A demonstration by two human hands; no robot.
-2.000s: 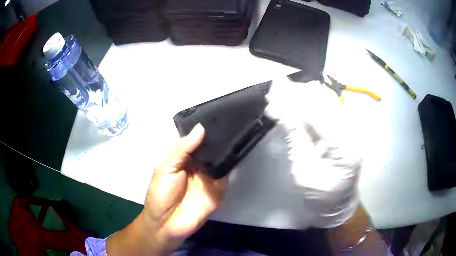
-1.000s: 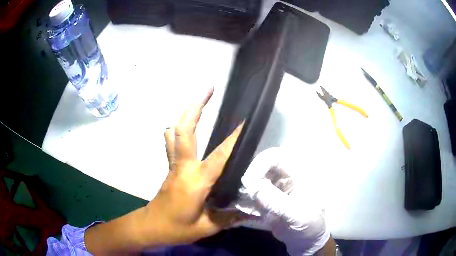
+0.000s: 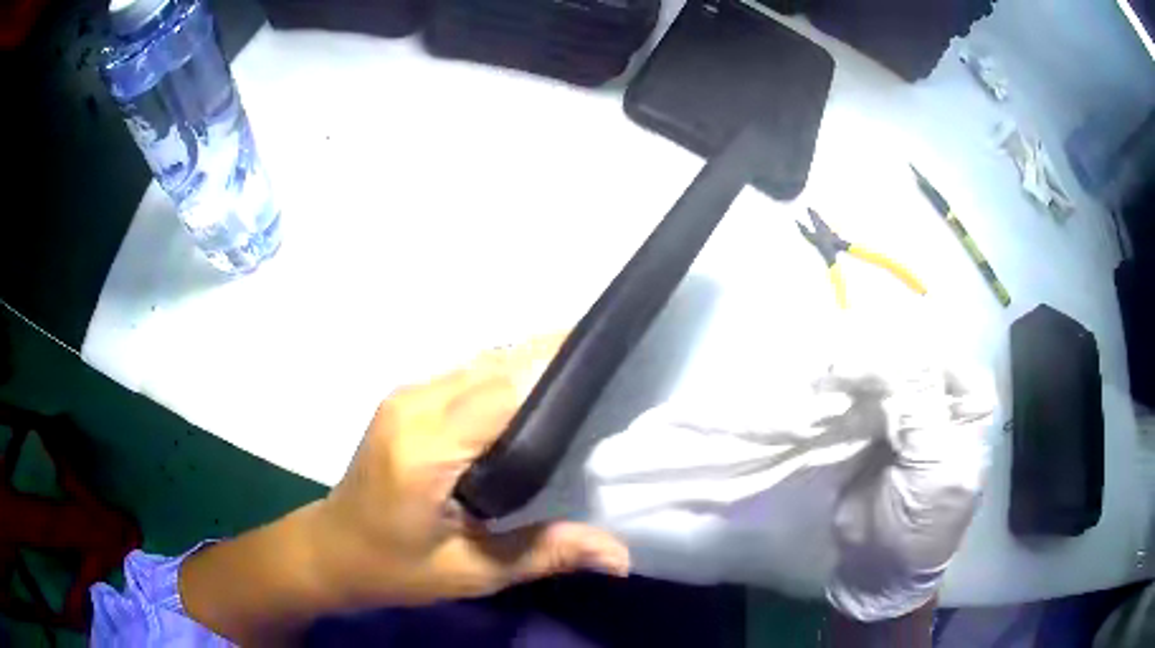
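Note:
My bare left hand (image 3: 431,487) grips a black tablet case (image 3: 621,317) by its near end. The case is held edge-on above the table and slants up to the right. My right hand (image 3: 918,481), in a white glove, is to the right of the case and apart from it. It holds a white wiping cloth (image 3: 722,456) that spreads left toward the case. Glove and cloth are hard to tell apart, and the fingertips are not clear.
Yellow-handled cutters (image 3: 842,253) lie beyond the right hand, with a thin pen or knife (image 3: 963,237) and a black pouch (image 3: 1056,418) farther right. A clear bottle (image 3: 196,146) stands left. A flat black case (image 3: 735,82) and stacked cases (image 3: 545,36) are at the back.
The case has turned edge-on and its near end is lower left. My gloved hand has moved from the case's lower end out to the right, with the cloth spread out.

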